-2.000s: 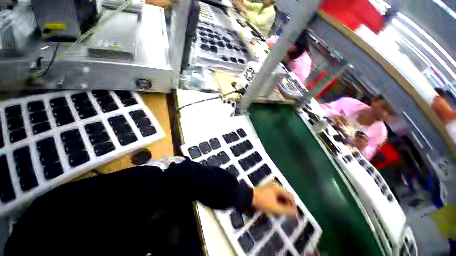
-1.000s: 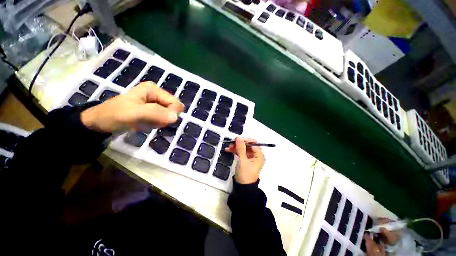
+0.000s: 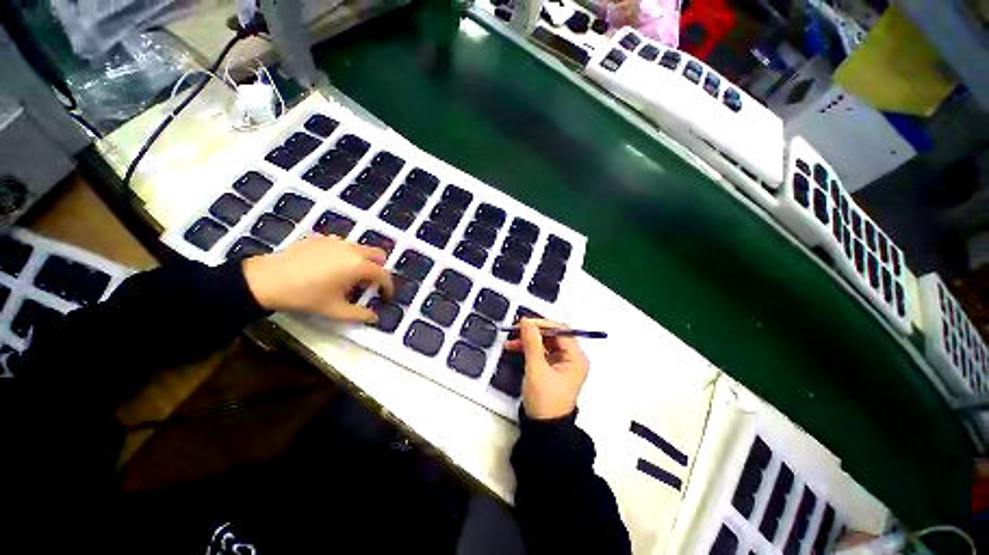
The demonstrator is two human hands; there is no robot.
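A white foam tray (image 3: 575, 247) holds rows of black rounded housings (image 3: 423, 337) on the pale bench. My left hand (image 3: 322, 279) is low over the tray's near row, its fingertips at a housing; I cannot tell whether it grips anything. My right hand (image 3: 551, 369) holds dark, thin tweezers (image 3: 575, 333) near the tray's right end. Their tips point left over a housing. Both sleeves are black. My left hand hides some of the near pockets.
A green conveyor belt (image 3: 651, 233) runs beyond the tray, with more white trays (image 3: 694, 106) past it. Two black strips (image 3: 657, 441) lie on the bench at right, beside another foam tray (image 3: 710, 477). A white plug (image 3: 256, 101) and cable lie at upper left.
My left hand has come down from above the tray to the near row, its fingers spreading. My right hand still holds the tweezers at the right end. The view has shifted slightly.
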